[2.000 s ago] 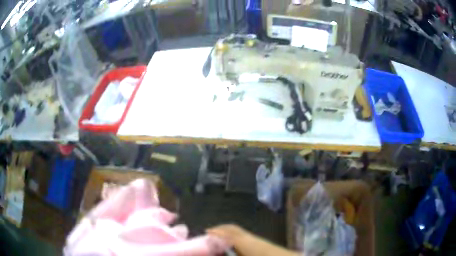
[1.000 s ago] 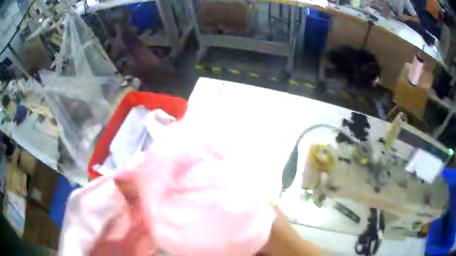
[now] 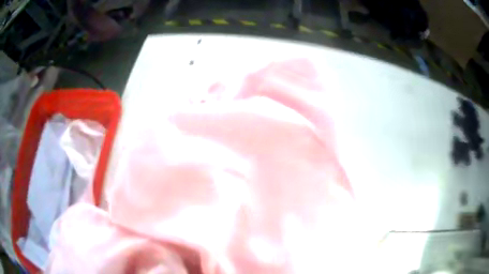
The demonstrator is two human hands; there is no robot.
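A large loose heap of thin pale-pink cloth (image 3: 257,160) lies over the left and middle part of the white table (image 3: 375,96). Its front end runs out of the picture's lower edge, and a fold hangs over the front corner of the red basket. Strong glare washes out much of the cloth and table at the right. Neither of my hands can be made out; the cloth or the lower edge may hide them.
The red basket (image 3: 111,134) at the left holds white and pale pieces (image 3: 51,166). Dark patches (image 3: 466,131) mark the table's right side. A pale machine part (image 3: 450,249) shows at the lower right. Yellow-black floor tape (image 3: 246,23) runs behind the table.
The view has moved closer to the table's left part, and most of the machine has left the picture. The pink cloth now lies spread further across the table. The forearm seen earlier is gone from view.
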